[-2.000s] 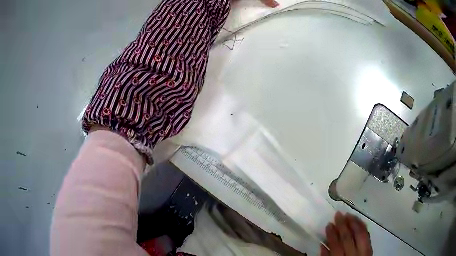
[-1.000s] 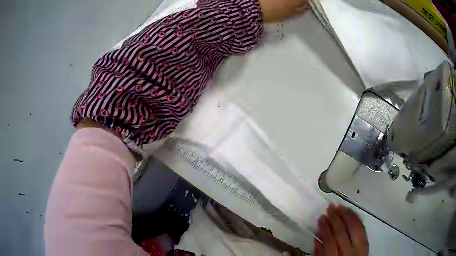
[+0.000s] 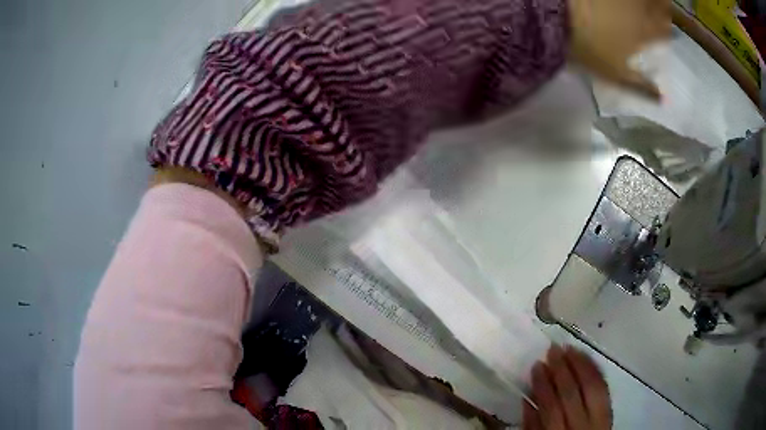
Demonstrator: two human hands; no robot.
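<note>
A folded white fabric strip [image 3: 445, 281] lies slantwise along the table's front edge. My right hand [image 3: 571, 390], cut off by the lower edge, lies over the strip's lower end with its fingers close together; its thumb is hidden. My left hand [image 3: 626, 42] is at the upper right, blurred and partly cut off by the top edge. A white fabric piece [image 3: 701, 105] lies beside and below it. Blur hides whether the fingers hold it. My left arm in a striped sleeve cover crosses above the strip.
The sewing machine head [image 3: 722, 227] stands at the right over a shiny needle plate [image 3: 609, 239]. A printed ruler [image 3: 382, 302] runs along the table's front edge. Below the edge are a dark tray [image 3: 290, 323] and cream-white cloth [image 3: 336, 382]. A yellow item [image 3: 726, 29] is at the upper right.
My left hand has moved right across the top of the table, from the upper middle to the upper right. White fabric has come to lie behind the machine head. My right hand has barely moved.
</note>
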